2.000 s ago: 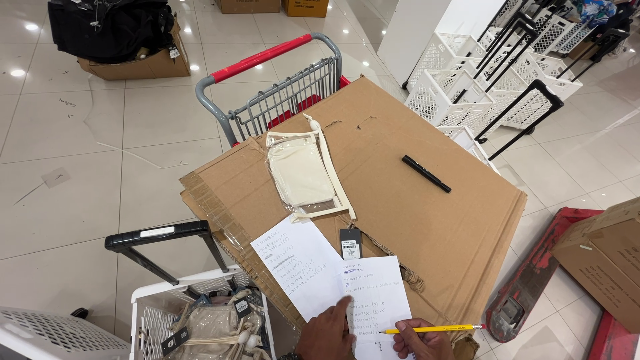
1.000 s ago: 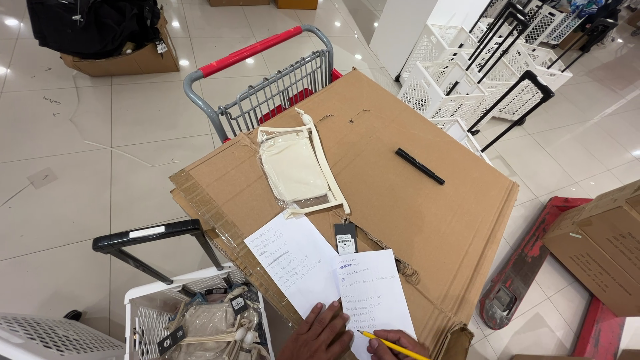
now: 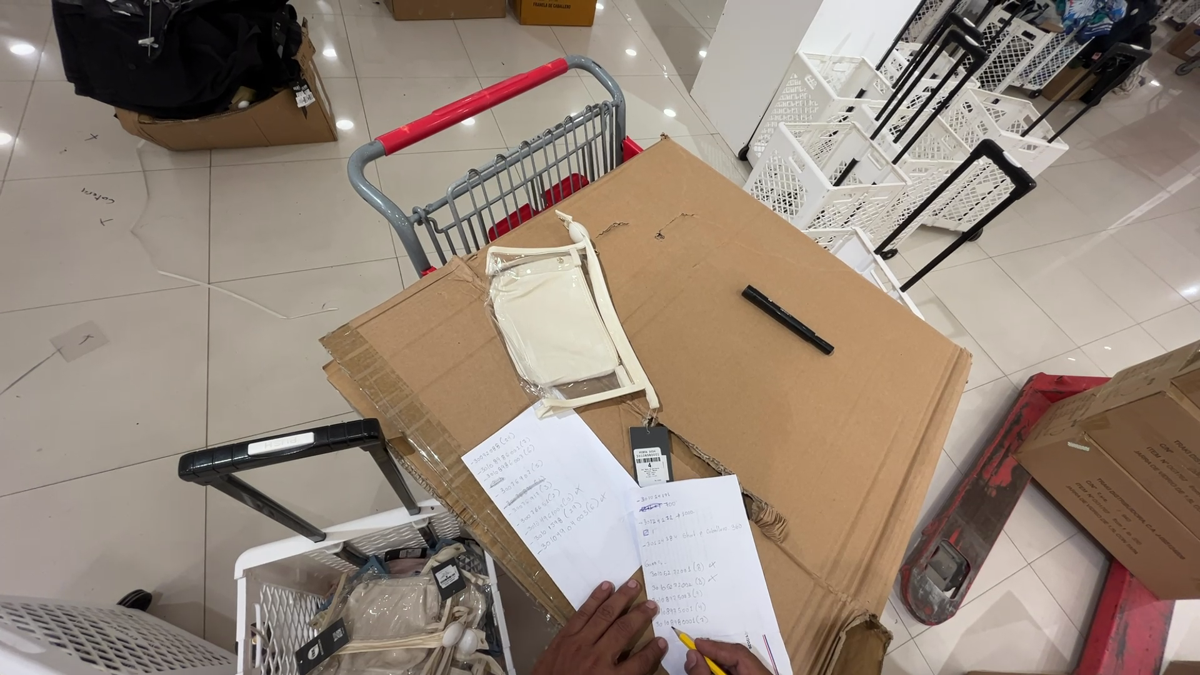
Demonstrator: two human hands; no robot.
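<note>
At the bottom of the head view, my left hand rests, fingers spread, on the edges of two handwritten paper sheets. Just right of it, my right hand grips a yellow pencil, its tip at the lower lines of the right sheet. The left sheet lies tilted, partly beneath the right one. Above them is a cream bag in clear plastic with a cream strap and a dark hang tag. A black marker lies apart on the flat cardboard.
The cardboard lies on a shopping cart. A white rolling basket of packaged bags stands lower left; more white baskets stand upper right. A red pallet jack and brown carton are at right, a box of black items upper left.
My right hand and the pencil have moved left on the right sheet, closer to my left hand, than two seconds ago. The bag, marker and sheets lie as before on the cardboard.
</note>
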